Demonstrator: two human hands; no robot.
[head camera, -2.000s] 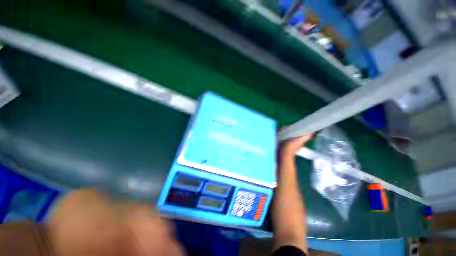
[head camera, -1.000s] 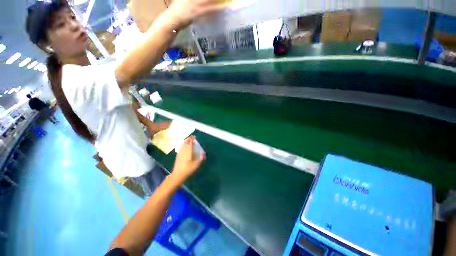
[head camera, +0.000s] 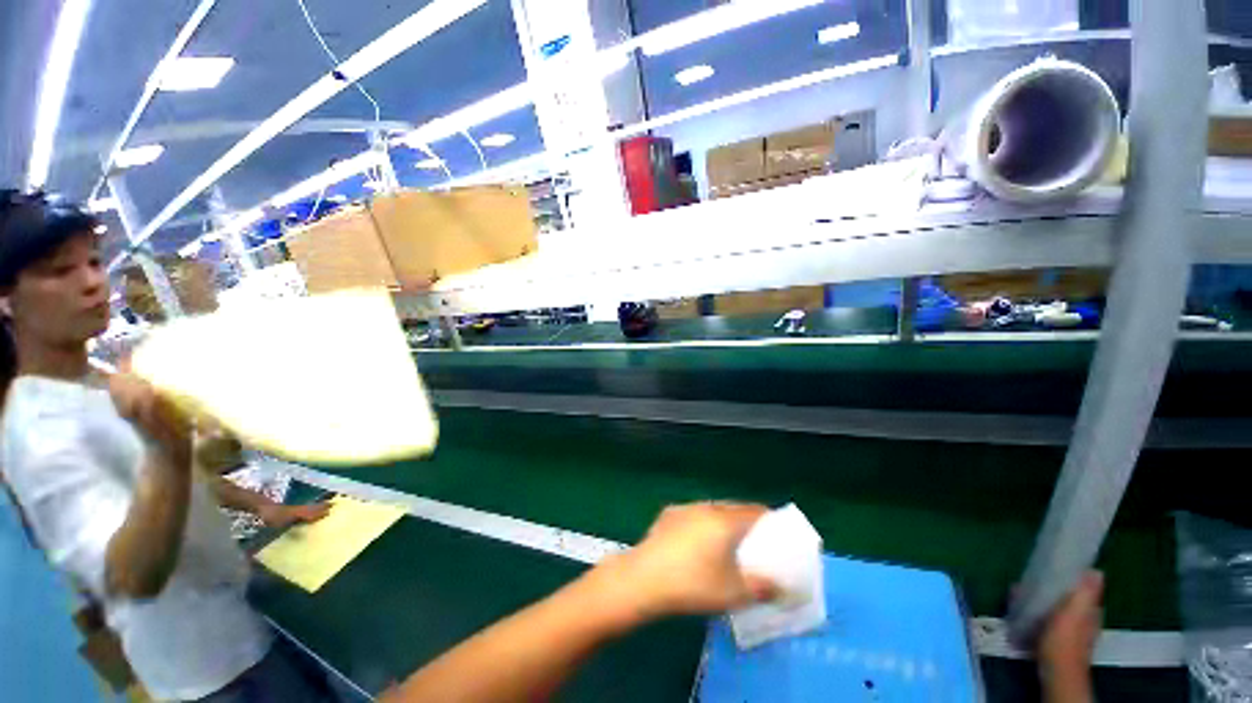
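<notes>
My left hand (head camera: 703, 556) grips a small white product box (head camera: 783, 577) over the light-blue plate of the counting scale (head camera: 879, 639). Whether the box touches the plate is not clear. The scale's displays and keypad are below the picture. My right hand (head camera: 1068, 635) is at the lower right, around the foot of the pale upright post (head camera: 1133, 330), and is cut off by the bottom edge.
A person in a white shirt (head camera: 124, 549) stands at the left, holding up a large pale sheet (head camera: 309, 378). A yellow sheet (head camera: 330, 540) lies on the bench. A clear plastic bag (head camera: 1219, 604) is at the right edge. A shelf (head camera: 769, 247) runs above the belt.
The view has swung up and right. My left hand has moved from near the neighbour's sheets to over the scale with the white box. The neighbour has lifted a large sheet into view.
</notes>
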